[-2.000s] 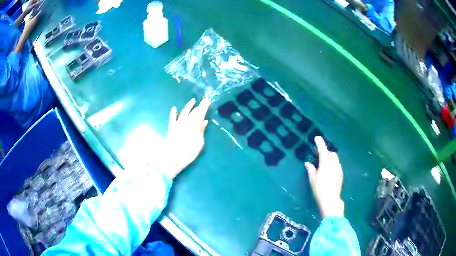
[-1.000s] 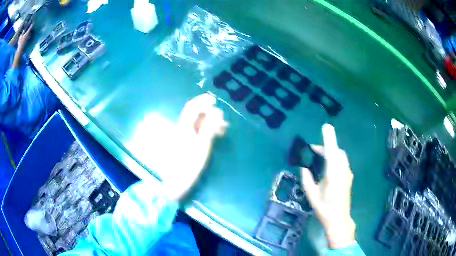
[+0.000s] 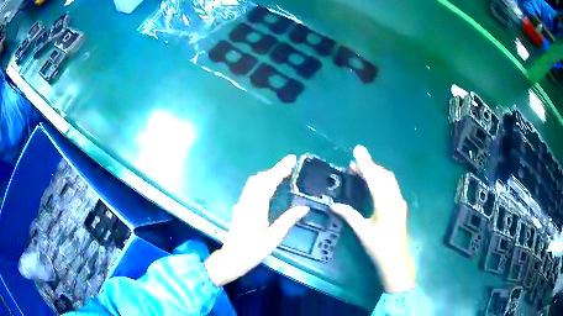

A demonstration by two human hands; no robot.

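Observation:
A grey-black plastic housing (image 3: 312, 237) lies at the bench's near edge, its upper window towards the far side. A matte black pad (image 3: 318, 178) with a round hole lies over that window. My left hand (image 3: 262, 219) grips the housing's left side, thumb on its middle. My right hand (image 3: 376, 216) holds the pad's right part, thumb on its lower edge. Whether the pad is fully seated cannot be told. More black pads (image 3: 278, 80) lie in a grid further up the green bench.
A crumpled clear bag (image 3: 185, 18) lies beyond the pads. Housings (image 3: 466, 231) stand in rows at the right beside a black tray (image 3: 534, 160). More housings (image 3: 62, 46) lie far left. A blue bin (image 3: 21, 166) of bagged parts (image 3: 68, 228) is at the lower left.
My right hand has brought the black pad onto the housing's window. My left hand has moved from the bench's middle to the housing's left side. The view has shifted, so the pad grid sits higher.

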